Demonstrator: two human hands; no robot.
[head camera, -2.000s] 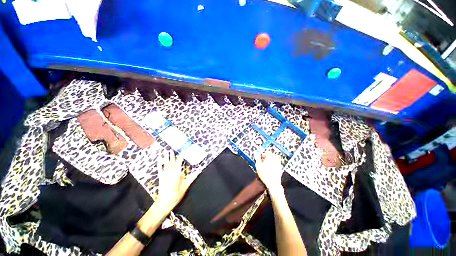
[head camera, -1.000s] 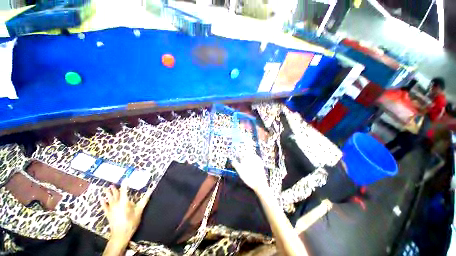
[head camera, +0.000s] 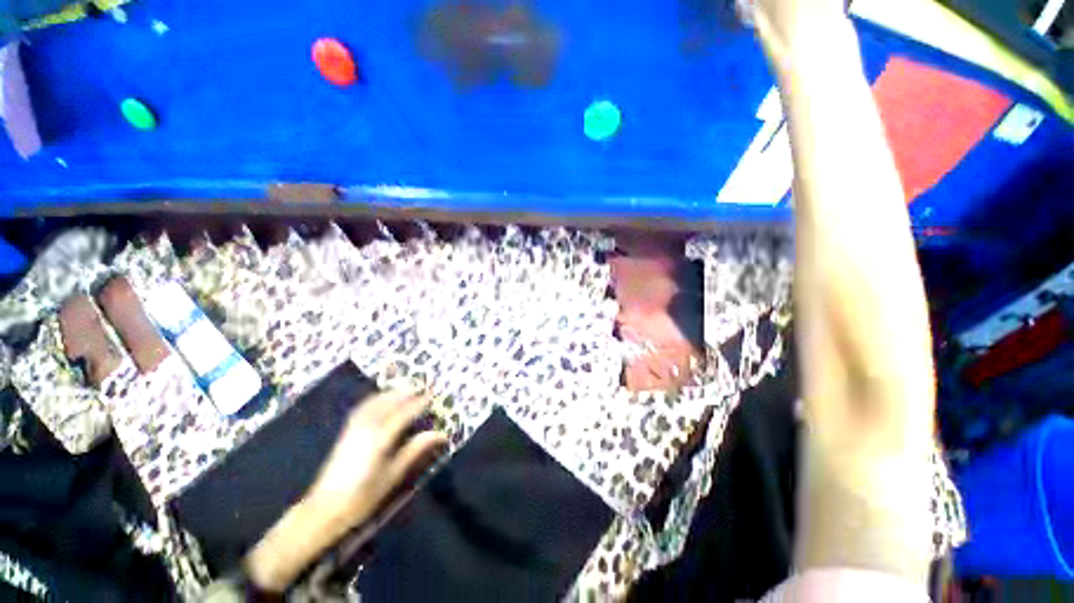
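Leopard-print material (head camera: 471, 295) lies spread in front of me, with black areas (head camera: 495, 507) nearer me. My left hand (head camera: 383, 436) is low over the material, at the edge between print and black; its fingers are bent and I cannot tell whether they pinch anything. A long narrow cutting die (head camera: 204, 348), white with blue bands, lies on the print at the left. My right arm reaches up over the press, and my right hand (head camera: 783, 14) is mostly cut off by the top edge. What it holds is hidden.
The blue press beam (head camera: 471, 153), with a red button and green buttons, runs across behind the material. Reddish-brown board (head camera: 654, 312) shows through openings at left and right. A blue bucket (head camera: 1019, 507) stands at the lower right.
My right hand has moved from the rectangular blue die up to the top edge. That die is no longer visible on the material. My left hand has moved away from the narrow die.
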